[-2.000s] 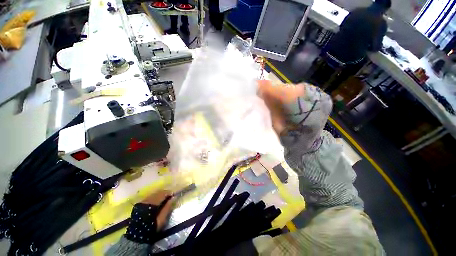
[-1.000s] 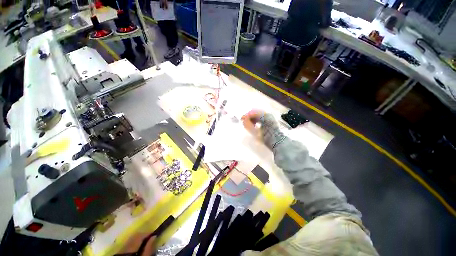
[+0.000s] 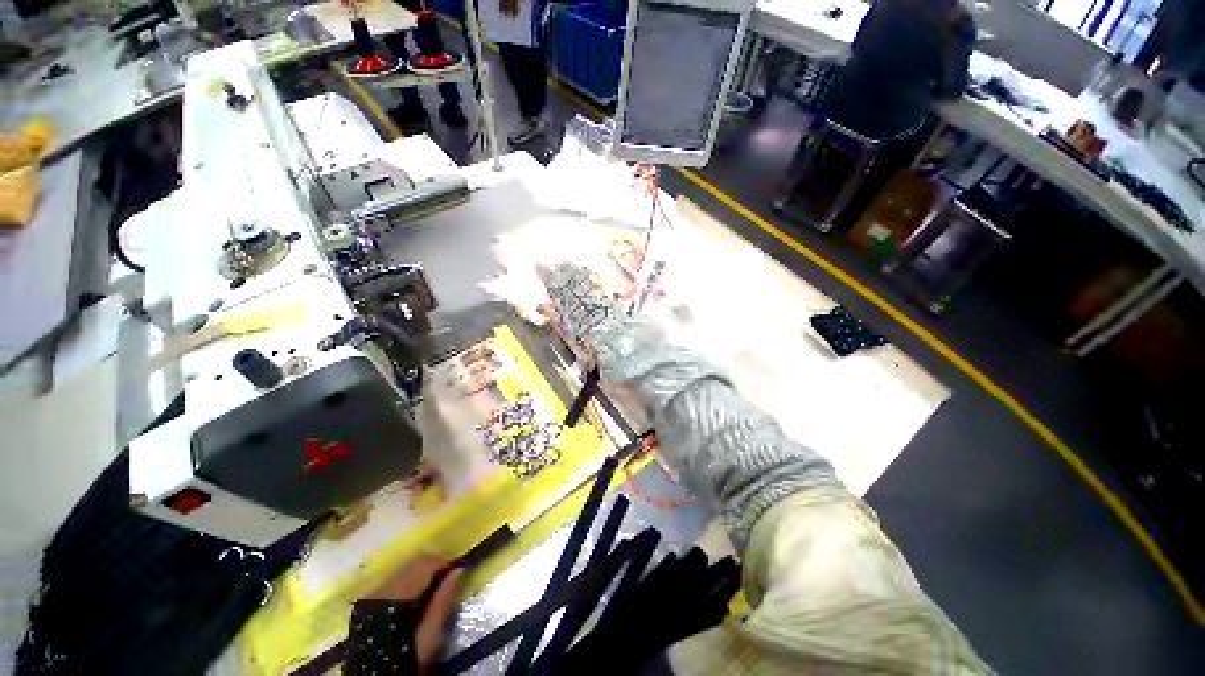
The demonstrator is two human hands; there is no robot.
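Note:
My left hand (image 3: 434, 597), in a dark dotted cuff, is low in front and closed on a black strap (image 3: 486, 544) whose end sticks out to its right. My right hand (image 3: 526, 283) is right of the machine head, washed out by glare; its fingers cannot be made out. Small silvery rings (image 3: 521, 433) lie heaped on the yellow-edged plate (image 3: 469, 497). Loose black straps (image 3: 582, 565) fan out right of my left hand. The white sewing machine (image 3: 251, 172) has a dark front cover. A pile of black straps (image 3: 132, 561) lies to its left.
A red-handled tool (image 3: 640, 449) and red cord lie right of the plate. A dark item (image 3: 846, 333) lies on the tabletop's right part. A grey panel (image 3: 674, 79) stands behind. A person (image 3: 899, 66) sits at a bench at the upper right, beyond a yellow floor line.
The lifted clear plastic no longer covers the rings. My right hand has moved from the right side of the tabletop leftward, nearer the machine. My left hand stays low with the strap; the view has shifted.

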